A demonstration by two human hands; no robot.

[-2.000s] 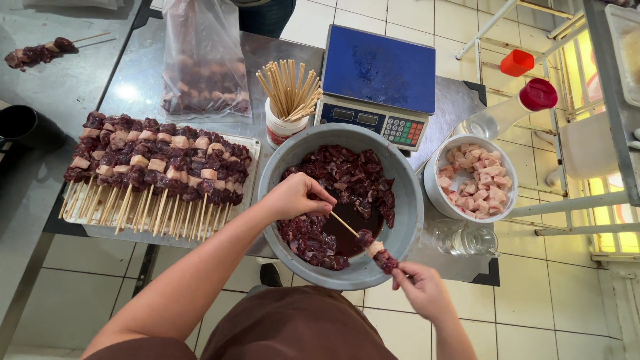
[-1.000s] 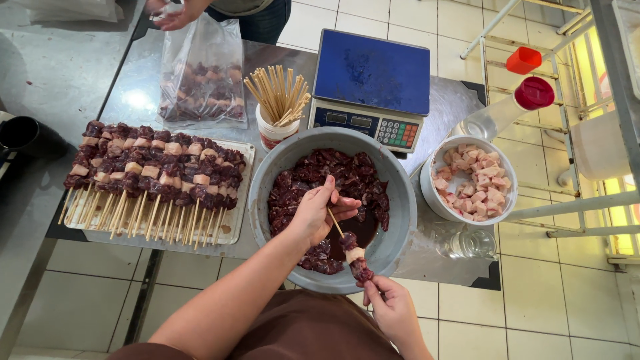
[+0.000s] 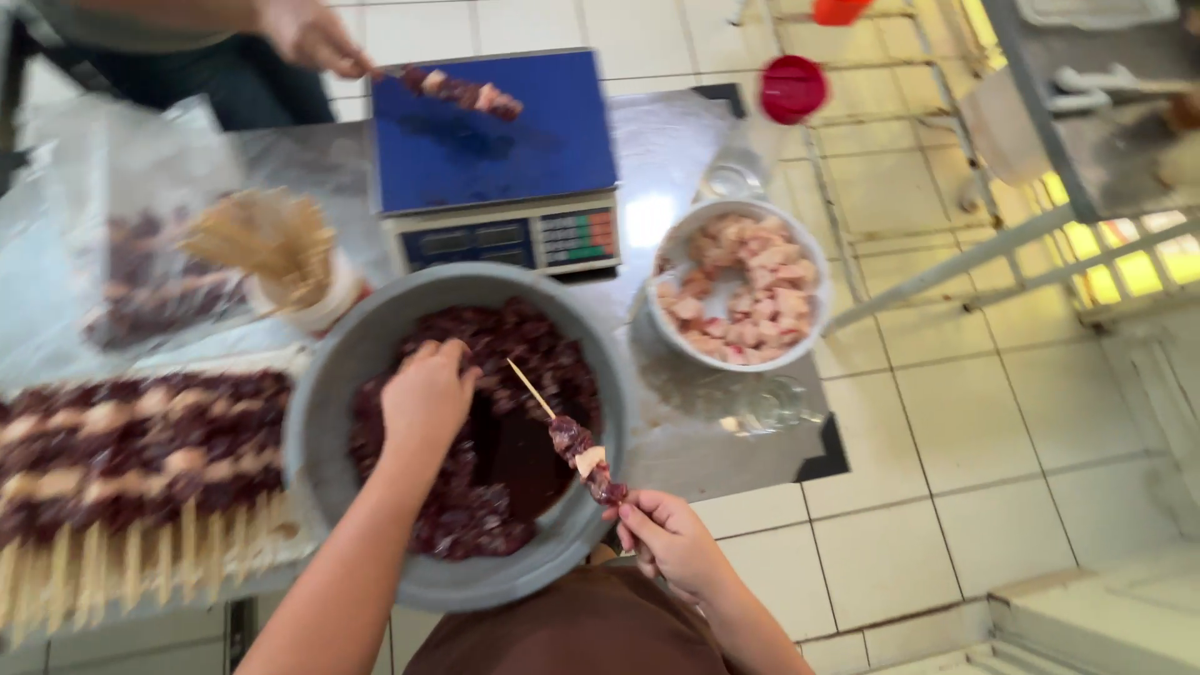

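Observation:
My right hand (image 3: 670,544) grips the lower end of a wooden skewer threaded with dark meat and a pale chunk (image 3: 589,459); its bare tip points up and left over the grey basin (image 3: 323,412). Inside the basin my left hand (image 3: 427,398) reaches into the dark red meat pieces (image 3: 548,356), fingers bent; whether they hold a piece is hidden. Dark liquid lies in the basin's middle. To the basin's right stands a white bowl (image 3: 817,291) of pale, fatty chunks (image 3: 764,300). Finished-looking skewers (image 3: 141,431) lie in rows on a tray at the left.
Another person's hand (image 3: 319,37) holds a loaded skewer (image 3: 459,92) over the blue-topped scale (image 3: 497,159). A tub of bare sticks (image 3: 272,244) and a plastic bag of skewers (image 3: 155,253) stand behind the basin. A glass jar (image 3: 783,403) lies near the right corner; a metal rack (image 3: 937,262) is beyond.
My left hand has left the skewer's tip and gone down into the basin's meat. The other person's hand has come over the scale with a skewer. The view has shifted and turned.

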